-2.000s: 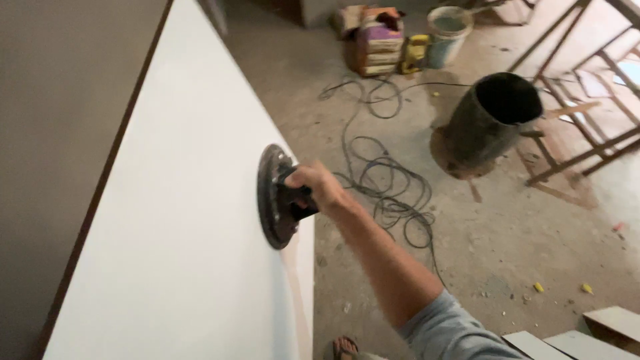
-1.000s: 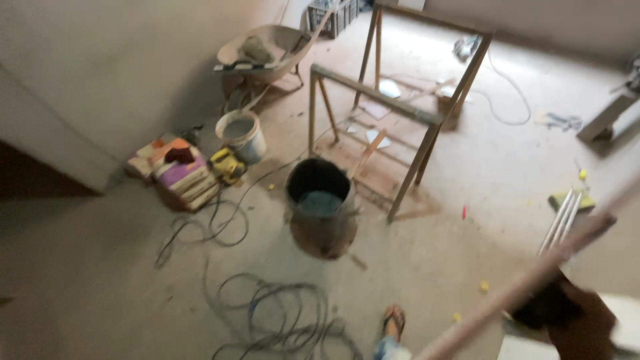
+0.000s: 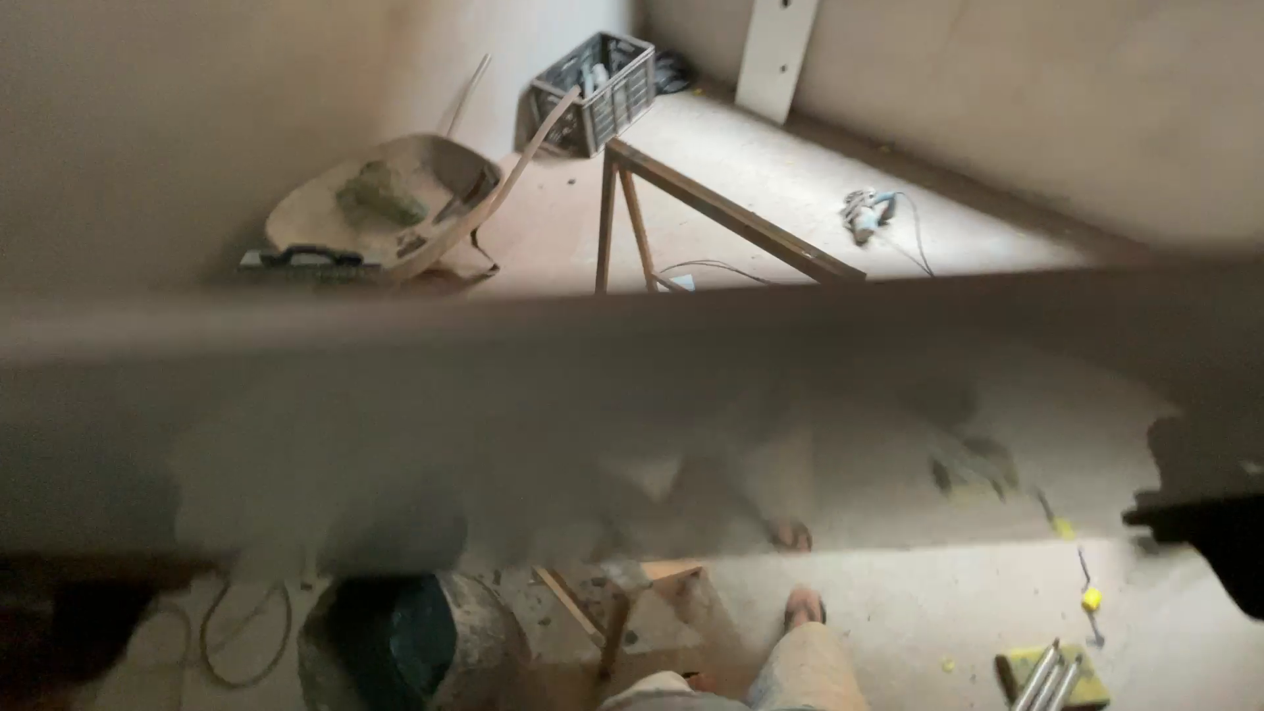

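Note:
A long, flat bar or board (image 3: 592,415), badly blurred, crosses the whole head view close to the camera. At its right end, my right hand (image 3: 1200,474) shows as a dark shape closed around it. Low at the left, my left hand (image 3: 109,602) is a dark, blurred form against the bar's lower edge. Finger detail is lost on both hands. Beneath the bar are my leg (image 3: 810,667) and a foot in a sandal (image 3: 805,607). The bar hides the middle of the scene.
A wheelbarrow (image 3: 316,212) holding a trowel (image 3: 311,259) stands by the left wall, beside a plastic crate (image 3: 620,104). A trestle (image 3: 731,207) rises behind the bar. Below are a dark bucket (image 3: 484,642), cable (image 3: 205,632) and a yellow block with metal tubes (image 3: 1052,681).
The round, black hand tool held against the white panel two seconds ago is out of view. The bar, at the lower right one second ago, now spans the view. The view has swung right.

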